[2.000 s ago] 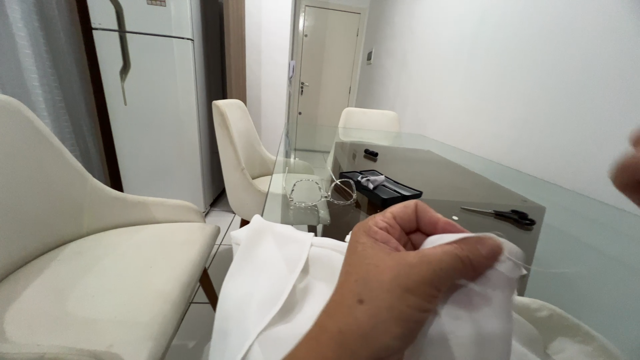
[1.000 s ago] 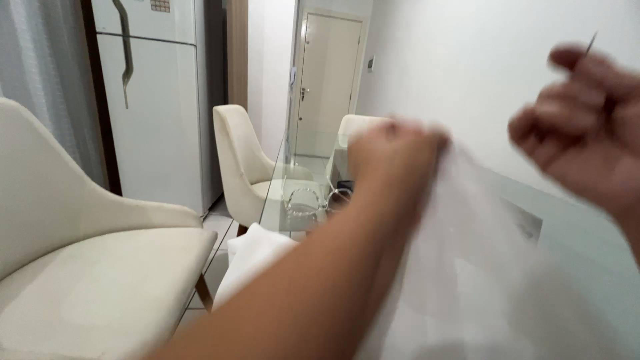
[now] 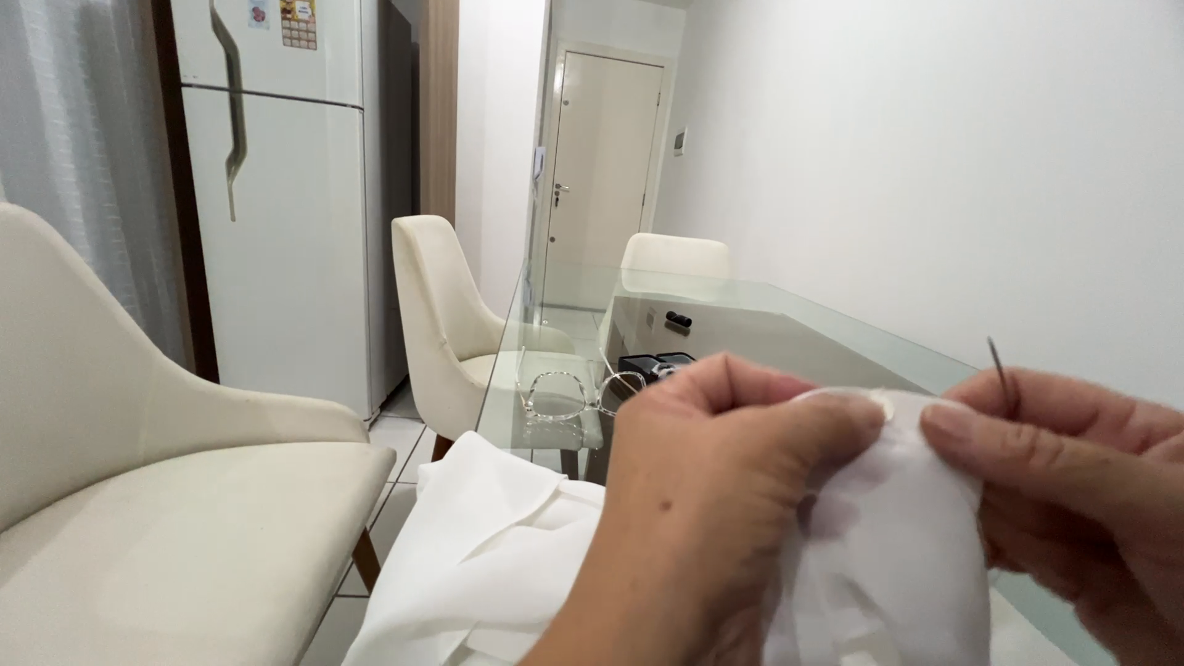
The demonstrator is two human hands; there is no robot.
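White fabric (image 3: 888,555) is stretched between my two hands at the lower right, and more of it lies in folds at the bottom centre. My left hand (image 3: 731,462) pinches its upper edge between thumb and fingers, beside a small pale button-like piece (image 3: 885,403). Thumb and fingers of my right hand (image 3: 1064,462) grip the same edge just to the right. A sewing needle (image 3: 997,365) points up from between the right fingers. Whether a thread runs from it cannot be seen.
Clear-framed eyeglasses (image 3: 560,396) lie on the glass table (image 3: 795,305), near a partly hidden black box (image 3: 638,363) and a small black object (image 3: 678,320). Cream chairs (image 3: 185,518) stand at the left and behind the table. A white refrigerator (image 3: 277,231) is at the back left.
My right hand, raised and apart from the cloth a second ago with the needle up, has come down to the fabric edge. My left hand has moved lower and to the right with the cloth.
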